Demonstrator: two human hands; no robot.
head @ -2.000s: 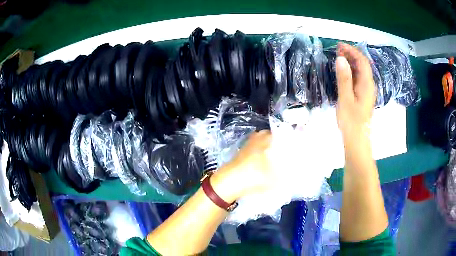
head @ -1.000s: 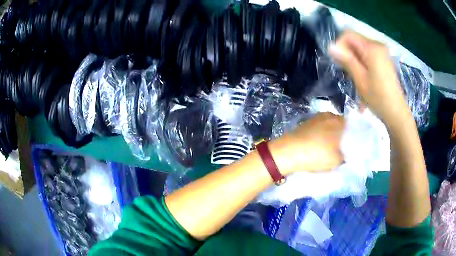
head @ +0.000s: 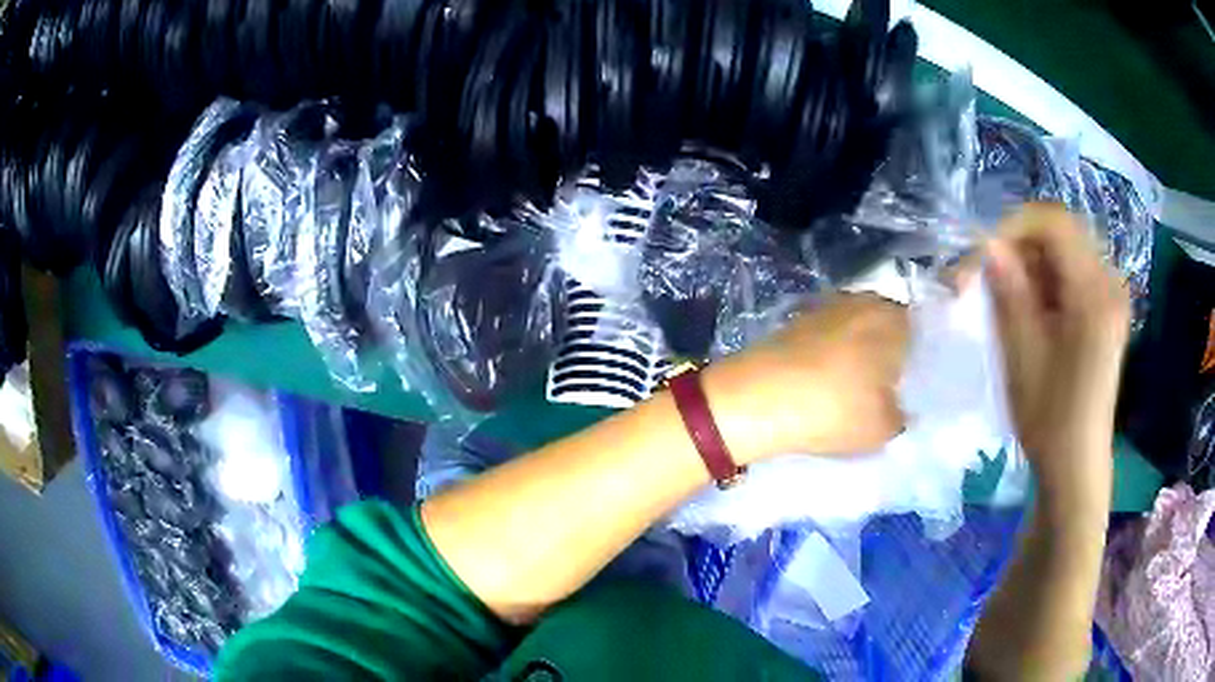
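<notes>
My left hand [head: 842, 376], with a dark red wrist band, rests on a loose pile of thin clear poly bags [head: 853, 486] at the bench's front edge; its fingertips are hidden. My right hand [head: 1059, 287] has its fingertips pinched on a clear poly bag [head: 962, 349] just right of my left hand. Unbagged black headphones (?) [head: 533, 80] stand in a long row at the back. Bagged ones [head: 300, 233] stand in a front row, and one bagged unit [head: 490, 313] lies flat. More bagged units [head: 1093, 200] stand at the right.
A striped sheet [head: 600, 349] lies partly covered mid-bench. A blue crate [head: 127, 533] with bagged black units and film is below left. Another blue crate [head: 933, 573] is below right. A carton [head: 51, 386] is at the left edge. Pink film [head: 1166, 580] is at lower right.
My right hand has come down from the back row to the bag beside my left hand. My left hand has shifted right with the bag pile. The camera view has turned and shifted.
</notes>
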